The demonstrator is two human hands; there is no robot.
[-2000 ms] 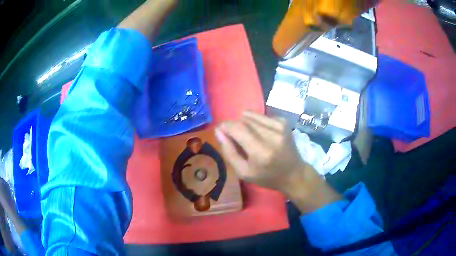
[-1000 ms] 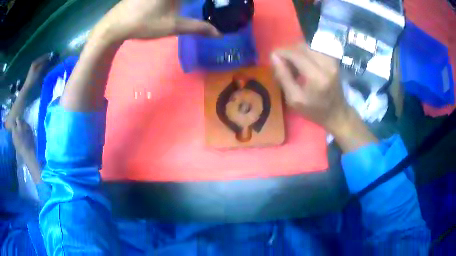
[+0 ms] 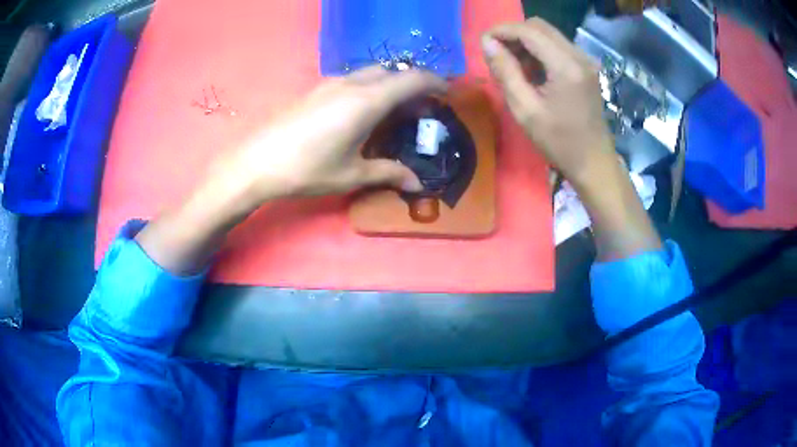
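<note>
The round glossy dark housing (image 3: 450, 157) sits at the recess of the orange-brown fixture (image 3: 371, 218), with a small white block (image 3: 429, 136) on its top. My left hand (image 3: 332, 131) holds the housing from the left, fingers along its far side and thumb on its near left part. The fixture's near finger notch shows below the housing. My right hand (image 3: 555, 96) is raised to the right of the fixture, with thumb and index finger brought close together. I cannot tell whether something tiny is between the fingertips.
A blue bin (image 3: 393, 26) with thin metal pieces stands behind the fixture. Thin copper-coloured strands (image 3: 214, 103) lie on the red-pink mat (image 3: 288, 253). A longer blue tray (image 3: 74, 166) is at left. The metal stand (image 3: 651, 52), white tissue (image 3: 572, 209) and another blue bin (image 3: 725, 148) are at right.
My left hand has brought the housing from above the blue bin down onto the fixture, whose recess was bare before. My right hand stays to the right of the fixture. The view has shifted.
</note>
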